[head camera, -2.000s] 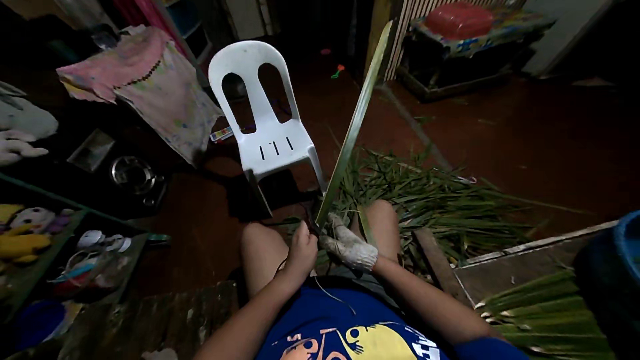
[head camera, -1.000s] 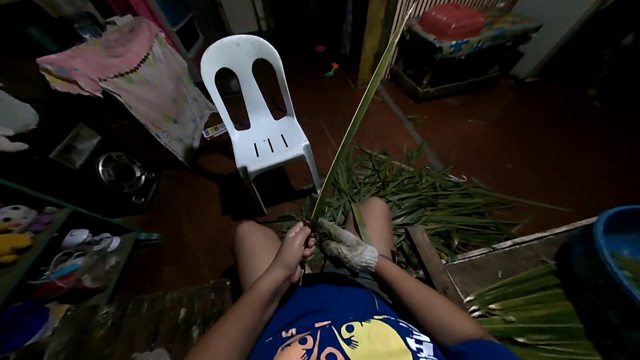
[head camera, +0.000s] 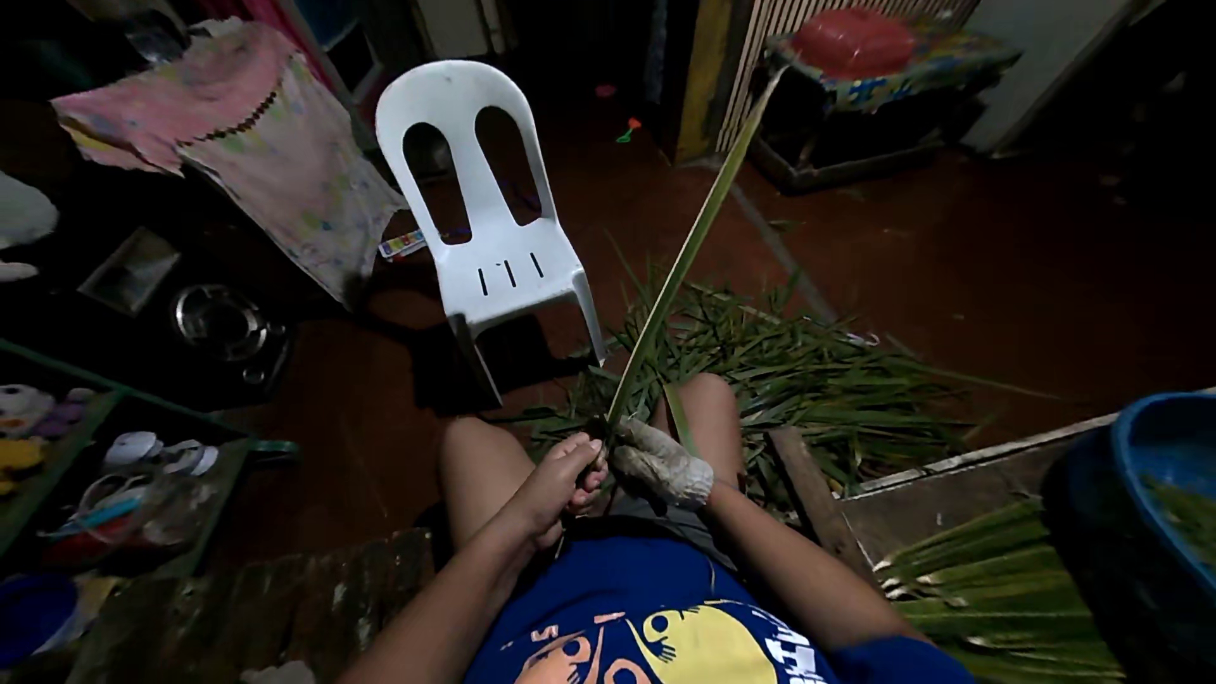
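My bare left hand (head camera: 568, 480) is closed in front of my lap, at the lower end of a long green palm leaf strip (head camera: 686, 252). The strip rises up and to the right, its tip over the floor near the low table. My right hand (head camera: 662, 463), in a soiled whitish glove, lies right beside it with fingers curled at the strip's base; what lies between the fingers is hidden. Another short leaf piece (head camera: 679, 418) sticks up by the right knee. Behind my hands a heap of green leaf strips (head camera: 807, 380) covers part of the floor.
A white plastic chair (head camera: 489, 209) stands ahead. At right are a wooden board edge (head camera: 807, 484), more palm leaves (head camera: 997, 589) and a blue tub (head camera: 1126, 456). A green shelf (head camera: 114, 408) with toys is at left. A red basin (head camera: 853, 43) sits on a low table farther off.
The long strip leans farther to the right than two seconds ago. Both hands remain close together at its lower end.
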